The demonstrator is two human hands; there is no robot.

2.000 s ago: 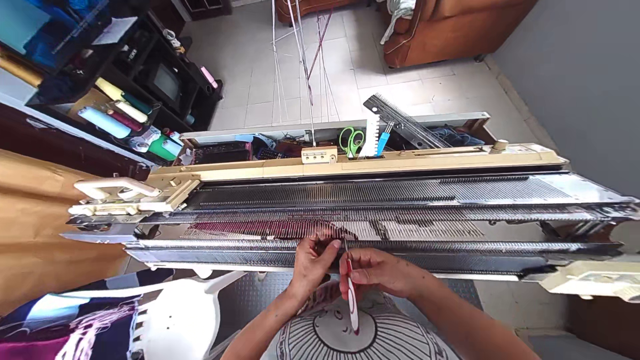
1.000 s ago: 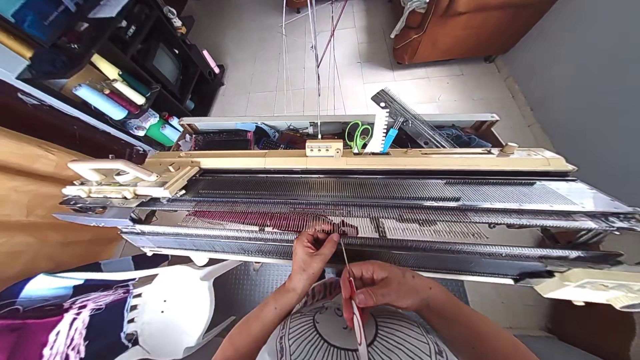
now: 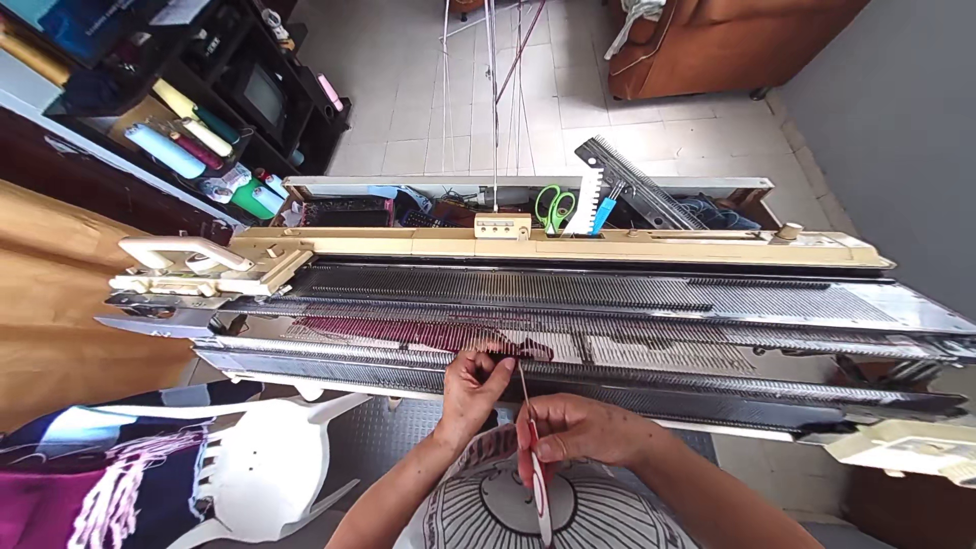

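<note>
A flatbed knitting machine with two needle beds [image 3: 762,396] runs across the view. My left hand [image 3: 474,385] is at the front bed, thumb and fingers pinched near the dark end of a maroon knitted piece [image 3: 404,334] between the beds; whether the fingertips hold yarn is hidden. My right hand [image 3: 579,435] holds a hooked or latch-type tool with a red and white handle [image 3: 540,488], its thin metal shank reaching up to the front bed's needles beside my left thumb. The tool's tip is too small to make out.
The cream carriage [image 3: 202,267] sits at the left end, another cream carriage [image 3: 907,450] at the right front. Behind the beds are green-handled scissors [image 3: 554,210], a white toothed comb [image 3: 587,202] and a blue-handled tool [image 3: 604,216]. A white plastic chair [image 3: 267,465] stands at lower left.
Since the first frame, my right hand and the tool have moved down, a little away from the front bed. My left hand stays at the needles.
</note>
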